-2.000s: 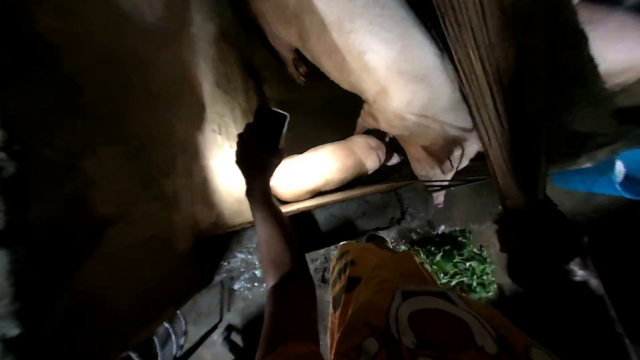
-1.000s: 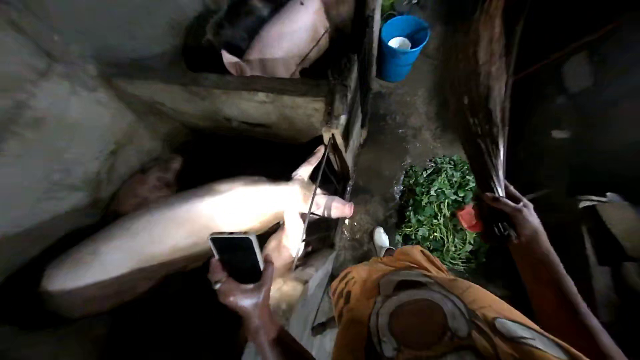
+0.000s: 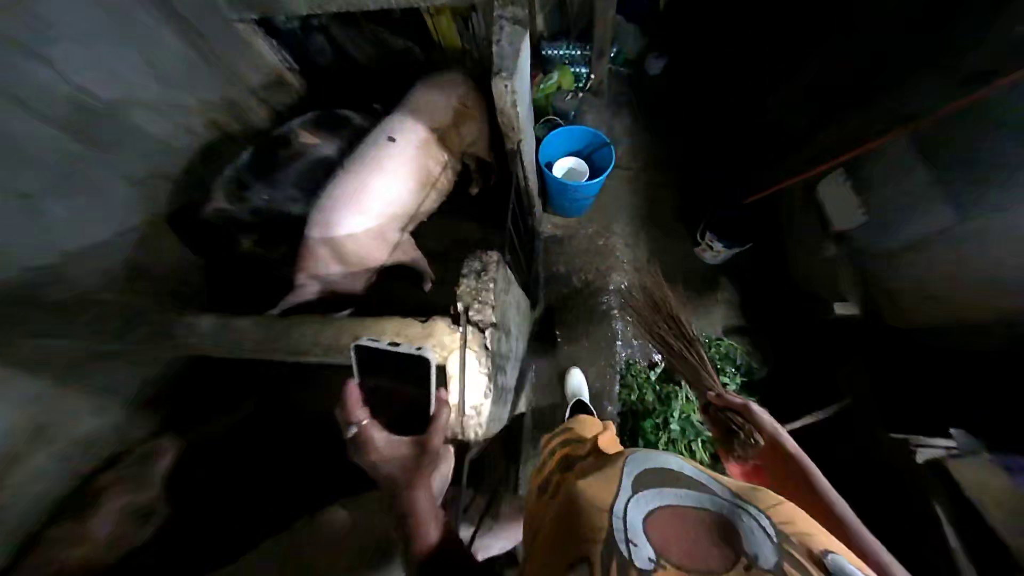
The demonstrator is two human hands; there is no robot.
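My left hand [image 3: 400,452], with a ring on one finger, grips a smartphone [image 3: 394,386] in a pale case, its dark face towards me. Light falls on the pen wall and on a pale pig [image 3: 384,184] beyond it. My right hand [image 3: 740,420] is closed round the bound end of a stick broom [image 3: 676,324], whose bristles point forward over the wet walkway. Leafy green cuttings [image 3: 668,412] lie under and beside the broom. A dark pig [image 3: 280,180] is next to the pale one.
A concrete pen wall [image 3: 296,338] ends at a rough post [image 3: 480,344] left of the walkway. A blue bucket [image 3: 574,196] holding a white container [image 3: 570,169] stands farther forward. A white boot [image 3: 576,384] shows below me. Part of another pig [image 3: 496,532] shows at the bottom.
The view has shifted forward along the walkway. The broom, raised upright a second ago, is now lowered with its bristles towards the floor. The phone stays in my left hand.
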